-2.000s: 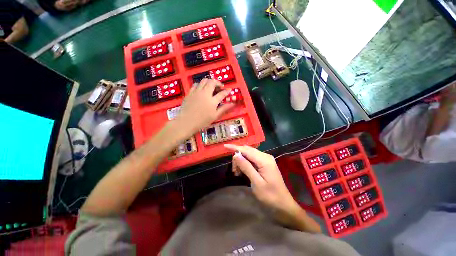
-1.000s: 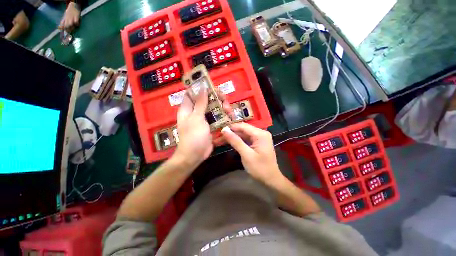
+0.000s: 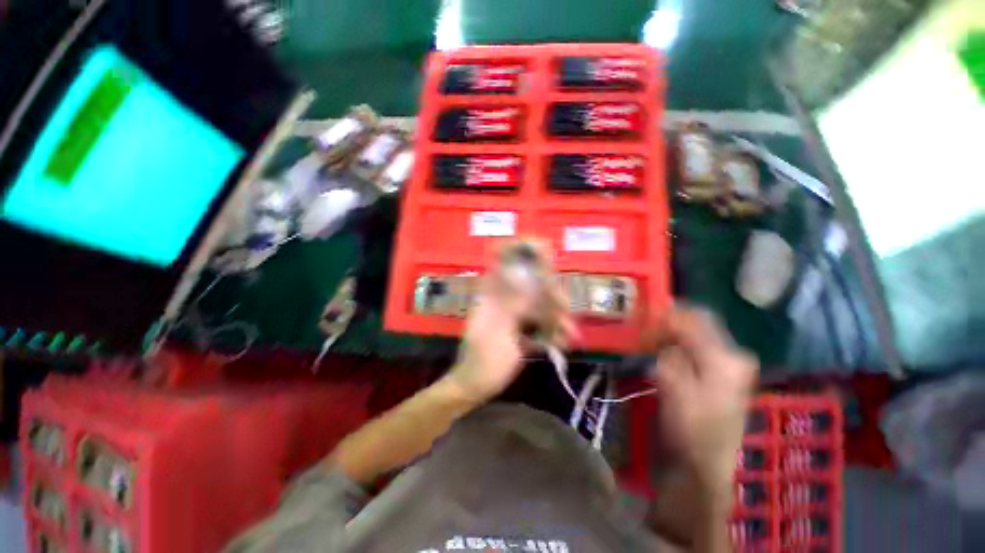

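Note:
A red phone tray [image 3: 405,254] lies in front of me. Several black and red phones [image 3: 592,173] lie face-up in its upper three rows. The fourth row's two slots show white labels [image 3: 589,239]. Tan-backed phones [image 3: 601,296] lie in the bottom row. My left hand [image 3: 499,335] holds a tan-backed phone [image 3: 524,268] over the lower middle of the tray. A white cable [image 3: 562,371] runs from that phone's lower end. My right hand [image 3: 702,373] is blurred beside the tray's lower right corner; whether it holds anything is unclear.
Spare tan phones lie left [image 3: 378,153] and right [image 3: 717,171] of the tray. A white mouse [image 3: 765,269] is at the right. Monitors stand left [image 3: 119,162] and right [image 3: 918,140]. Red tray stacks are low at left [image 3: 216,464] and right [image 3: 794,464].
The view has turned, and the tray appears straighter. My right hand has moved away from the held phone to the right. A cable now shows at the phone's lower end.

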